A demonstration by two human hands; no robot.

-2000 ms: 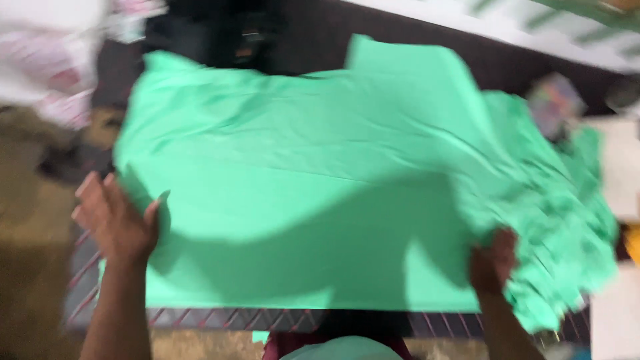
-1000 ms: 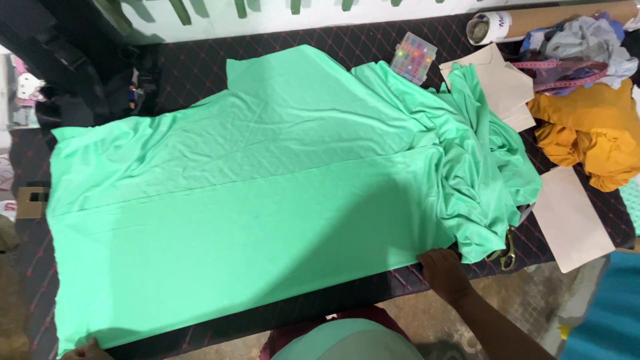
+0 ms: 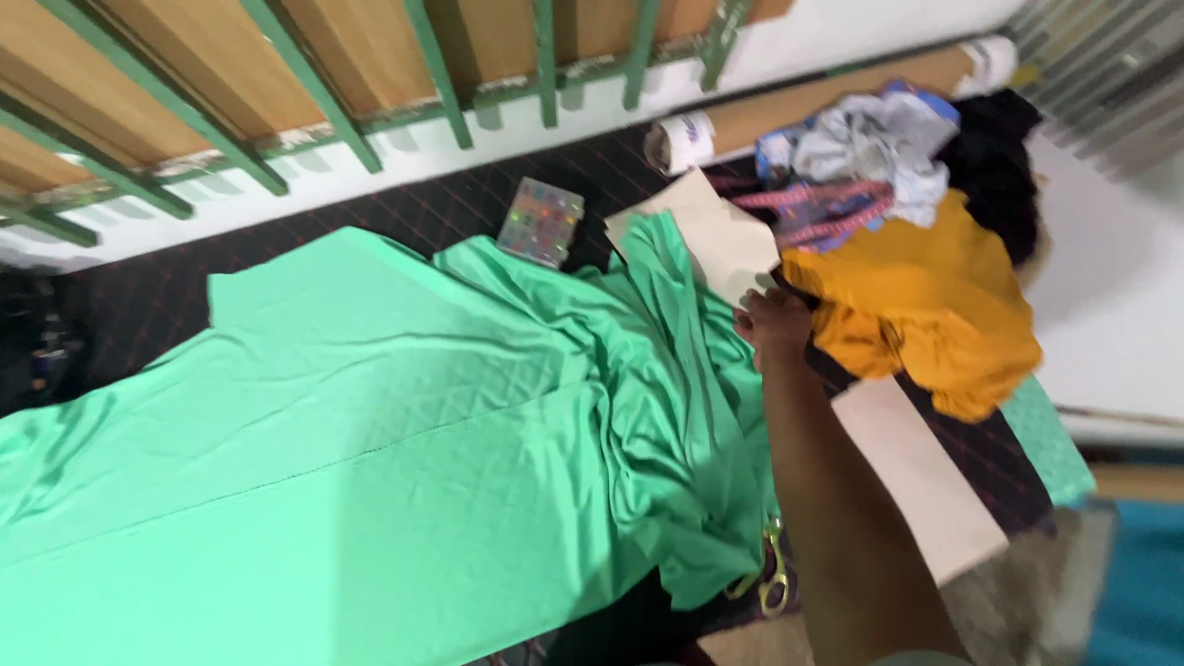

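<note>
Green fabric (image 3: 370,407) is spread over the black quilted table cover, smooth on the left and bunched in folds toward the right. My right hand (image 3: 777,319) reaches over the right edge of the bunched part, at the lower corner of a beige paper piece (image 3: 712,231). Its fingers are partly bent, and whether they pinch the paper or the cloth cannot be told. A pair of scissors with yellowish handles (image 3: 775,583) lies partly under the fabric, left of my forearm. My left hand is out of view.
Beyond the fabric lies a clear plastic box of small coloured items (image 3: 541,222). Orange cloth (image 3: 925,305), grey cloth (image 3: 869,148) and a pink measuring tape (image 3: 823,208) are heaped at right, before a brown roll (image 3: 832,92). Another beige paper piece (image 3: 916,472) lies right of my forearm.
My right hand has left the fabric's near edge and moved away from me to the beige paper by the folds. My left hand has gone out of view. The view has shifted right.
</note>
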